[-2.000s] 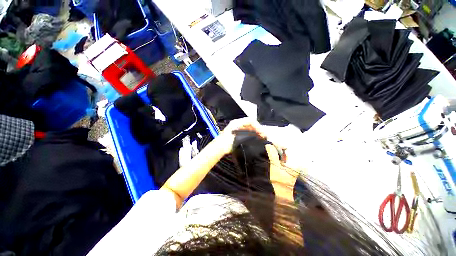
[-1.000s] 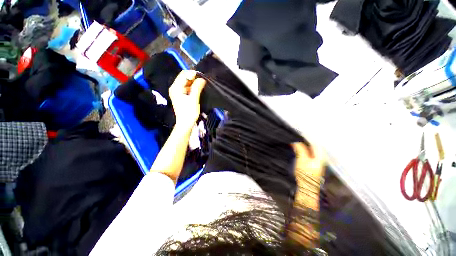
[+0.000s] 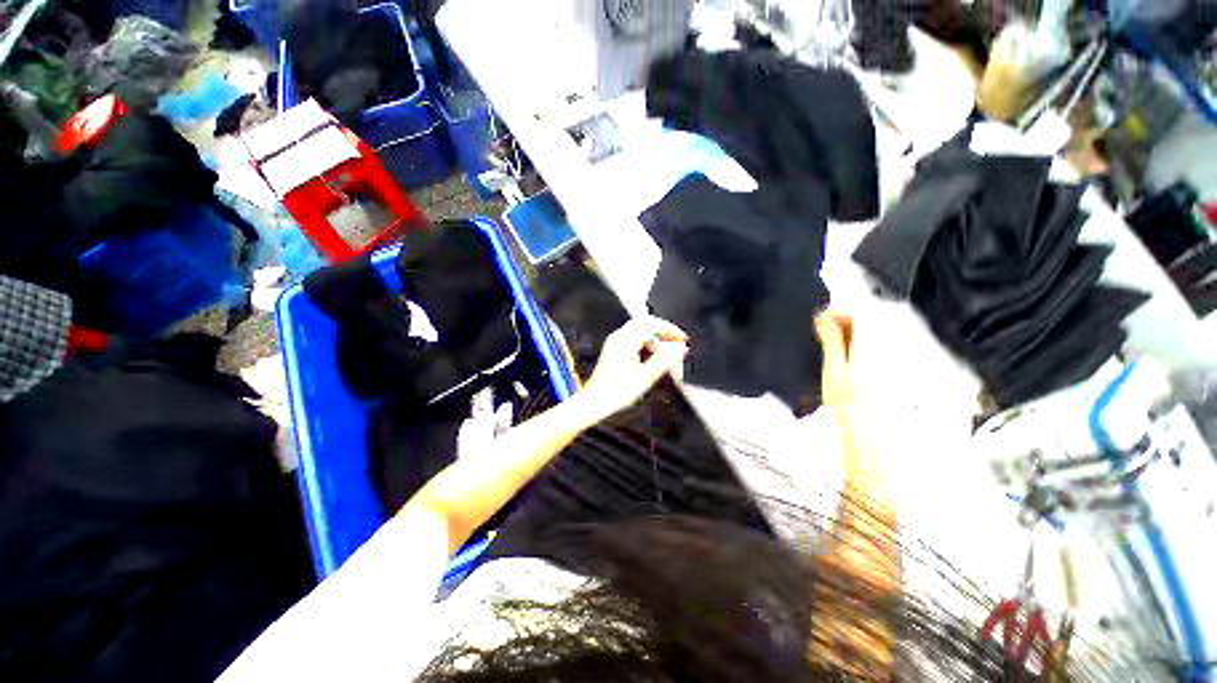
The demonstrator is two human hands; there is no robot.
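Note:
A black cut panel lies or hangs between my hands over the loose panels at the table's near edge; its outline is blurred. My left hand pinches at its lower left edge, fingertips together. My right hand is at its right edge, with the fingers partly hidden and blurred. More dark cloth lies over my lap, below my left hand and partly behind loose hair.
A blue crate with black pieces stands left of my lap, with a red stool behind it. Fanned black panels lie farther right on the white table. A sewing machine and red-handled scissors are at the right.
My left hand has moved right from above the crate to the table edge. My right hand has moved up to the loose panels. The stretched cloth has dropped to my lap. The view has shifted.

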